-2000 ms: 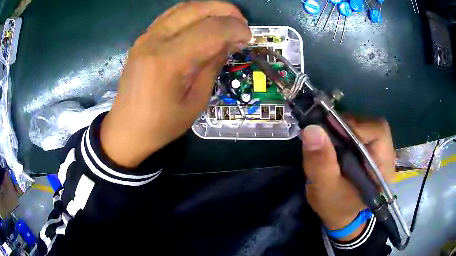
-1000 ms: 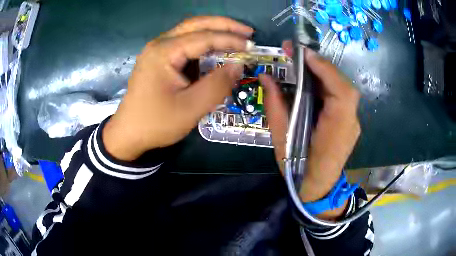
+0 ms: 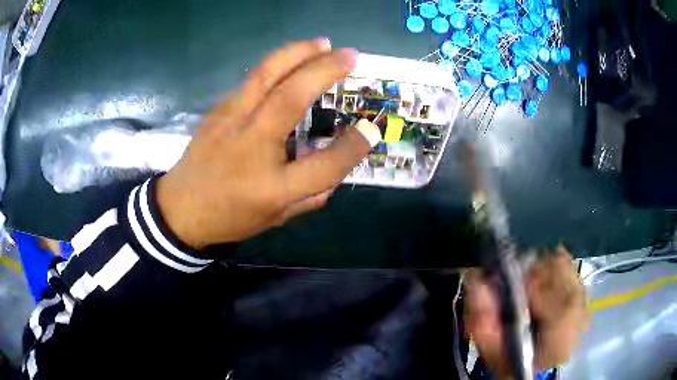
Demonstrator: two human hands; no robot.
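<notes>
The white socket housing [image 3: 438, 122] lies open side up on the mat, a yellow block [image 3: 394, 128] and circuit parts inside. My left hand [image 3: 260, 148] grips the housing by its left part, fingers over the far edge and the thumb, with a pale cover on its tip, over the inside. The hand hides the housing's left end. My right hand [image 3: 523, 312] is blurred and holds the soldering iron [image 3: 508, 260] near the bench's front edge, its tip pointing away from me, right of the housing and apart from it.
A pile of blue discs [image 3: 490, 37] with wire legs lies beyond the housing to the right. A clear plastic bag [image 3: 111, 156] lies left of my left hand. Black equipment [image 3: 646, 133] stands at the far right. Another unit [image 3: 33, 30] shows at the far left corner.
My right hand has moved with the iron from over the housing back toward me and to the right. My left hand now grips the housing, which sits tilted at another angle. More blue discs show.
</notes>
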